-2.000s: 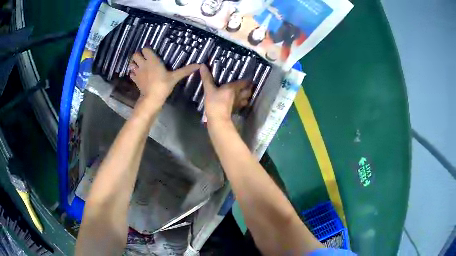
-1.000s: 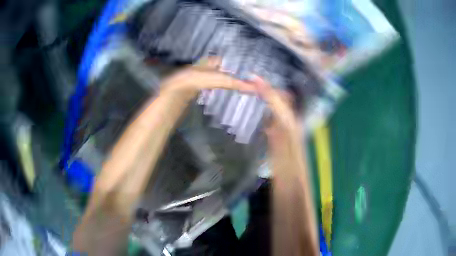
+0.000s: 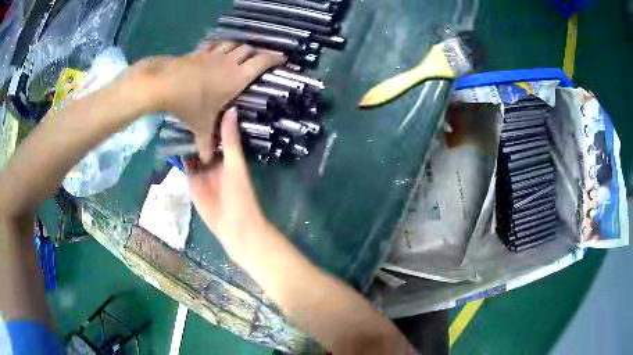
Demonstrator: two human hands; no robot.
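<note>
Shiny dark steel tubes [image 3: 281, 24] lie in a row on the green-topped bench, with a handful of more tubes [image 3: 274, 90] just in front of them. My left hand [image 3: 208, 80] lies over the upper left part of the handful, fingers spread along it. My right hand [image 3: 225, 173] is at its lower left side, thumb and fingers against the tube ends. The two hands together hold the handful against the bench; some tubes are hidden under them. A newspaper-lined blue basket [image 3: 513, 75] at the right holds a stack of dark tubes [image 3: 529, 180].
A brush [image 3: 416, 75] with a yellow handle lies on the bench between tubes and basket. Crumpled clear plastic bags [image 3: 111, 156] and a yellow tray [image 3: 67, 87] are at the left. A white paper [image 3: 169, 208] lies near the worn front edge [image 3: 208, 298].
The view has turned from the basket to the bench. My hands have moved from the basket to the bench with a handful of tubes. The basket now shows at the right.
</note>
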